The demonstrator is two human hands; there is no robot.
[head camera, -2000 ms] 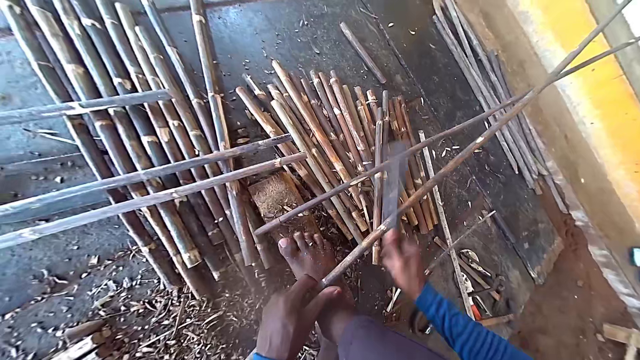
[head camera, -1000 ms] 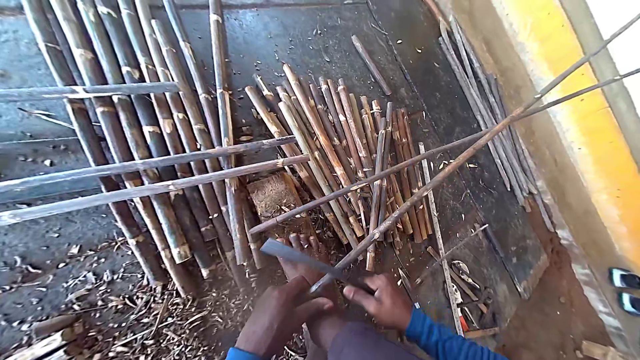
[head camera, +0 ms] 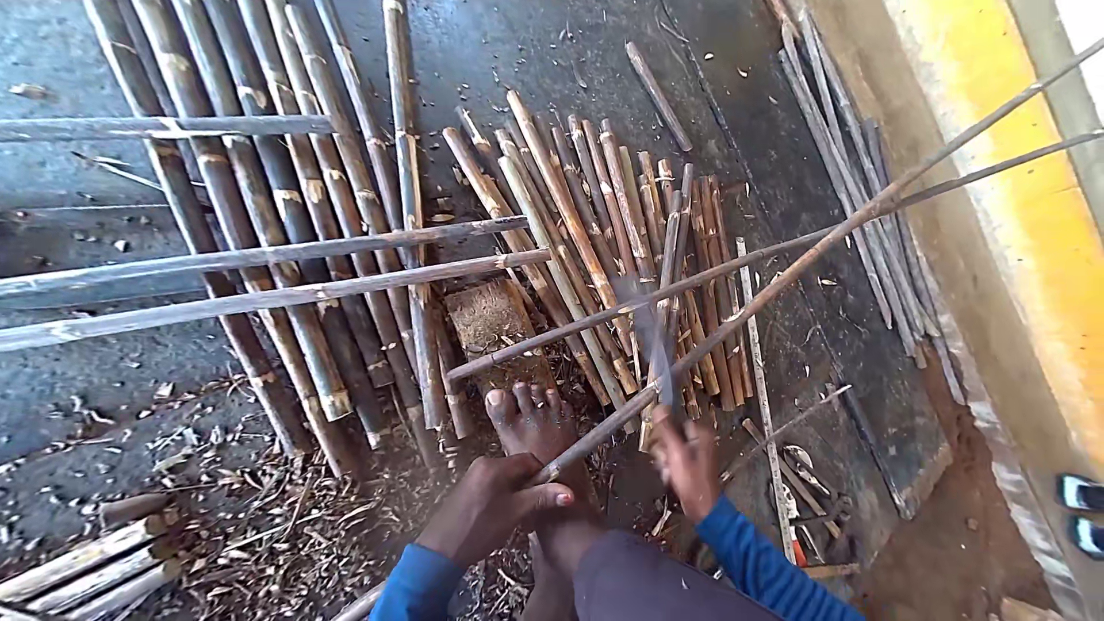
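My left hand [head camera: 504, 509] is closed around the near end of a long thin wooden pole [head camera: 776, 285], just above my bare foot [head camera: 535, 423]. That pole slants up to the right and crosses a second thin pole [head camera: 595, 321]. My right hand [head camera: 686, 457] grips a blade tool, a large knife or machete [head camera: 655, 345], whose motion-blurred blade points away from me and lies against or just over the held pole. A wooden block [head camera: 487, 319] with a rough top sits beyond my toes. Cut pole pieces [head camera: 552, 181] lie in a pile behind the crossing poles.
Long thick poles [head camera: 233, 172] lie side by side at left, with thinner poles [head camera: 259, 297] across them. Short logs [head camera: 95, 569] and shavings [head camera: 302, 535] cover the lower left floor. More sticks [head camera: 854, 164] lie along the yellow-painted wall [head camera: 1018, 147]. Tools [head camera: 806, 483] rest at lower right.
The blade, low across the pole near my left hand a second ago, now points up and away. My right hand has moved right along the pole. My left hand keeps hold of the pole.
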